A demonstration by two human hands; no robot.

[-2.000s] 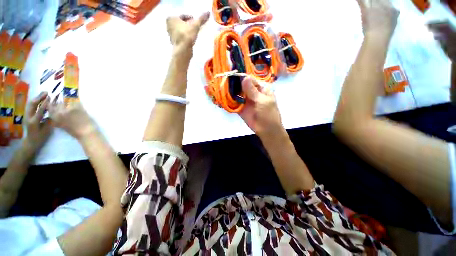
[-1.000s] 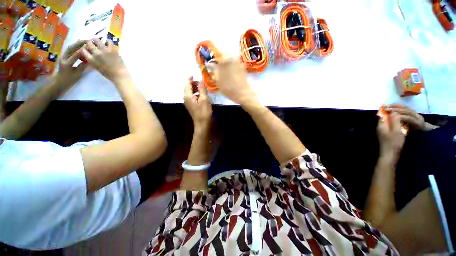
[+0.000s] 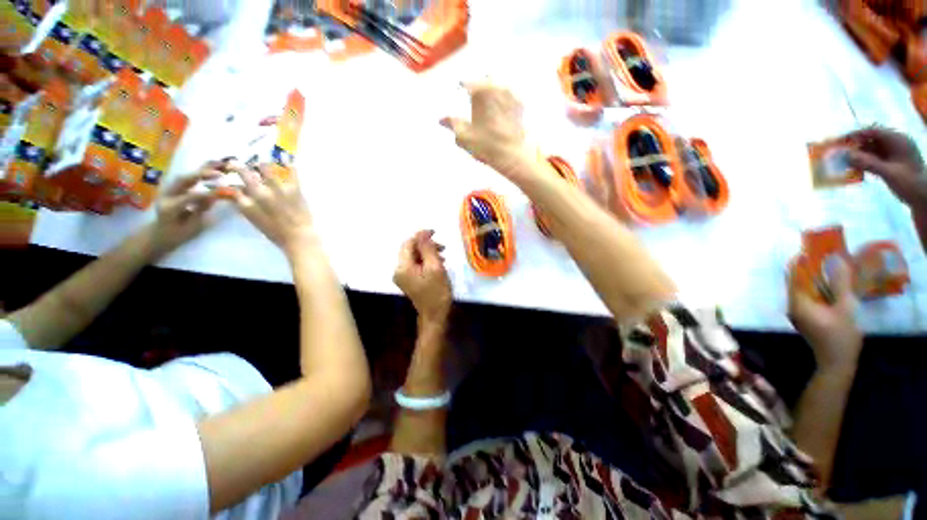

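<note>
An orange coiled cable bundle [image 3: 488,234] with black parts and a pale band lies on the white table between my hands. My left hand [image 3: 423,269] is at the table's front edge, just left of this coil, fingers curled; I see nothing in it. My right hand [image 3: 490,127] is raised over the table beyond the coil, fingers apart and empty. My right forearm partly hides another coil [image 3: 561,193]. A larger coil [image 3: 649,168] in shiny film lies right of my forearm, with a smaller coil [image 3: 703,175] beside it. Two more coils lie behind.
A person at left handles an orange-yellow carton [image 3: 289,132], with rows of cartons [image 3: 122,137] beyond. Flat orange and grey cartons [image 3: 427,36] lie at the back. A person's hands at right are by small orange boxes [image 3: 880,268]. The white table's [image 3: 356,218] front edge runs before me.
My right hand has let go of the coil and reached forward over the table. The coil now lies flat. My left hand is off it. The view has shifted, showing the flat cartons again.
</note>
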